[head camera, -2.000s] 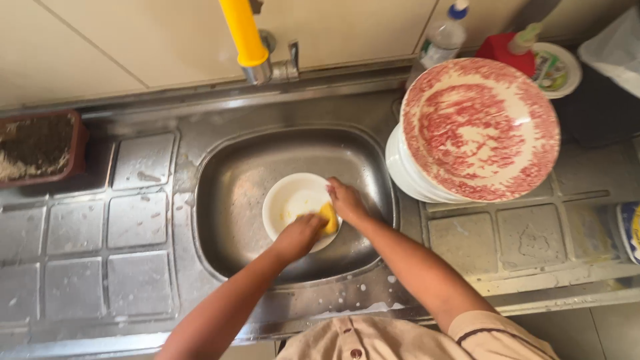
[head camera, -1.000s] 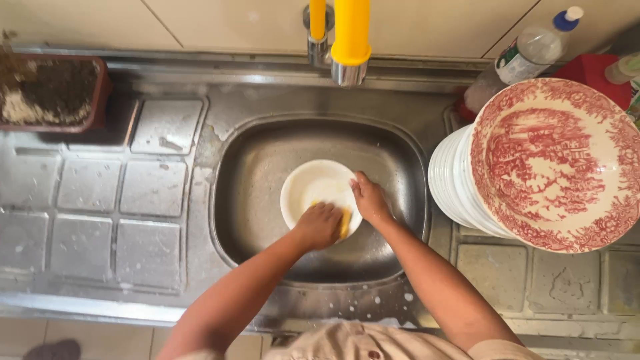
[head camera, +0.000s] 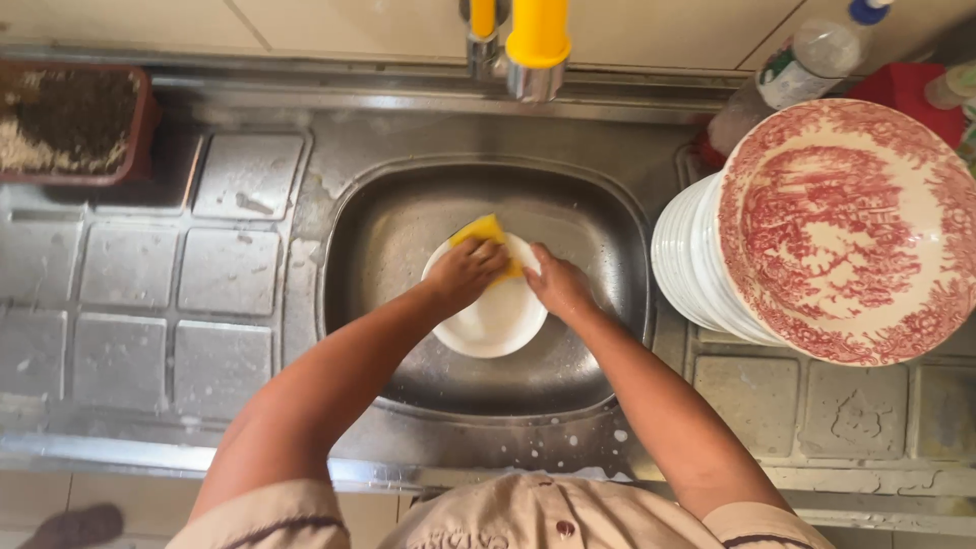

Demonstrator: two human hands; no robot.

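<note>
A round white bowl or deep plate (head camera: 492, 324) is held over the oval steel sink basin (head camera: 488, 389). My left hand (head camera: 469, 268) presses a yellow sponge or cloth (head camera: 479, 227) against its upper part; part of the yellow piece sticks out above my fingers. On the upper right rim rests my right hand (head camera: 559, 280), its thumb and fingers gripping the edge. Both hands are close together, and the left one hides some of the bowl's inside.
At right stands a tall stack of white plates (head camera: 686, 259) topped by a red-patterned plate (head camera: 846, 229). Behind it are a plastic bottle (head camera: 801, 69) and a red container (head camera: 907, 95). A yellow-sleeved faucet (head camera: 537, 46) overhangs the sink's back edge. A soil-filled planter (head camera: 141, 137) sits at left.
My left hand and the yellow piece have moved from the bowl's lower right part to its upper part. My right hand keeps to the right rim. The view has shifted.
</note>
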